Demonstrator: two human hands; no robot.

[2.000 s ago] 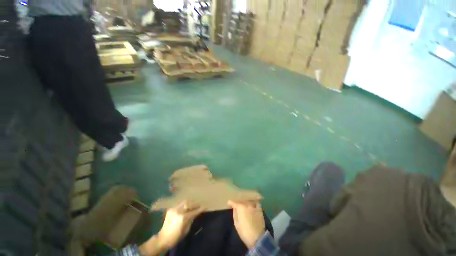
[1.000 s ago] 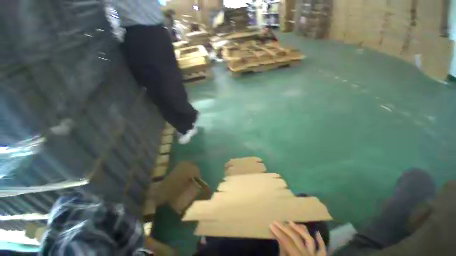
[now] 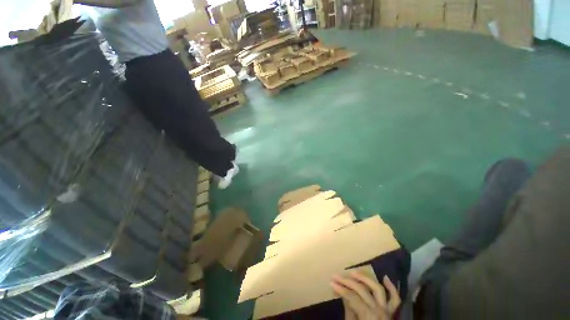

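Observation:
A flat tan box blank [image 3: 312, 253] with notched edges lies across my lap, tilted, its far flap pointing away over the floor. My right hand [image 3: 365, 295] rests on the blank's near right part with the fingers spread. The hand's lower part is cut off by the bottom edge. My left hand is not visible; a dark checked sleeve [image 3: 112, 305] shows at the bottom left. A part-formed mailer box [image 3: 240, 247] with an open lid stands on the floor left of the blank.
A film-wrapped dark grey stack [image 3: 94, 169] on a wooden pallet [image 3: 201, 212] fills the left. A person in dark trousers [image 3: 178, 109] stands beside it. Another person's leg [image 3: 494, 206] is close on the right. Loaded pallets [image 3: 300, 70] and cartons [image 3: 450, 14] stand beyond on the green floor.
Two seconds ago both hands held the blank; the left has since left the picture. Over the last second the blank has turned, its right side rising. The right hand stays on it.

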